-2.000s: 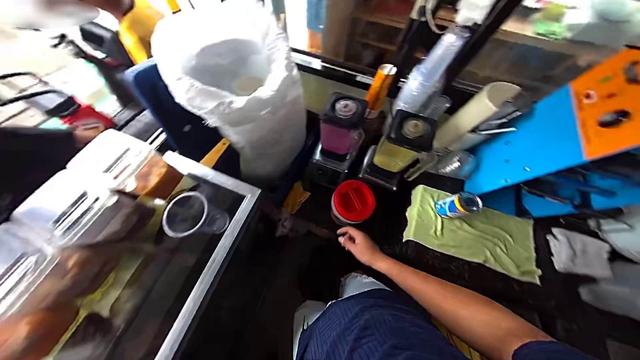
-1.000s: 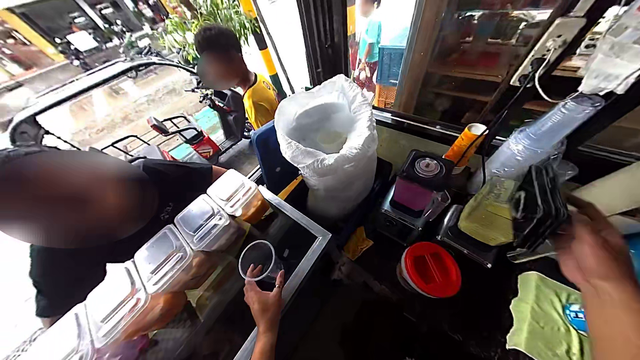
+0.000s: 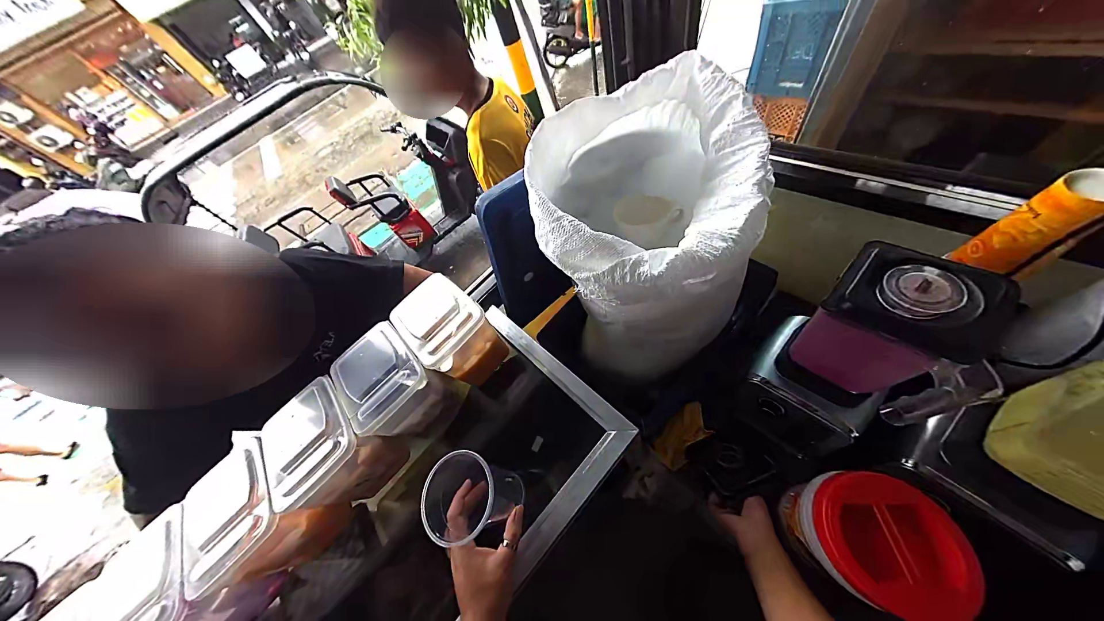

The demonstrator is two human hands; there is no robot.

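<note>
My left hand [image 3: 485, 561], with a ring on one finger, holds a clear plastic cup [image 3: 459, 498] tilted over the glass-topped case. At the lower middle, my right hand [image 3: 749, 528] is at the edge of a dark, flat object [image 3: 733, 464] that looks like a blender lid; shadow hides whether its fingers grip it. Right of that hand stands a tub with a red lid [image 3: 897, 548]. Behind the tub is a blender with purple contents [image 3: 854, 354] and a black lid. A jug with yellow-green contents [image 3: 1056, 435] is cut off at the right edge.
Lidded clear plastic containers [image 3: 306, 440] line the case, whose metal frame [image 3: 569, 379] runs beside my left hand. A large white woven sack [image 3: 655, 285] holds a pale cup or scoop. A person in black [image 3: 345, 293] stands across the case; another in yellow [image 3: 500, 134] is outside.
My right hand has moved from beside the yellow-green blender, where it held a black lid, to the left of the red-lidded tub. The cup remains in my left hand.
</note>
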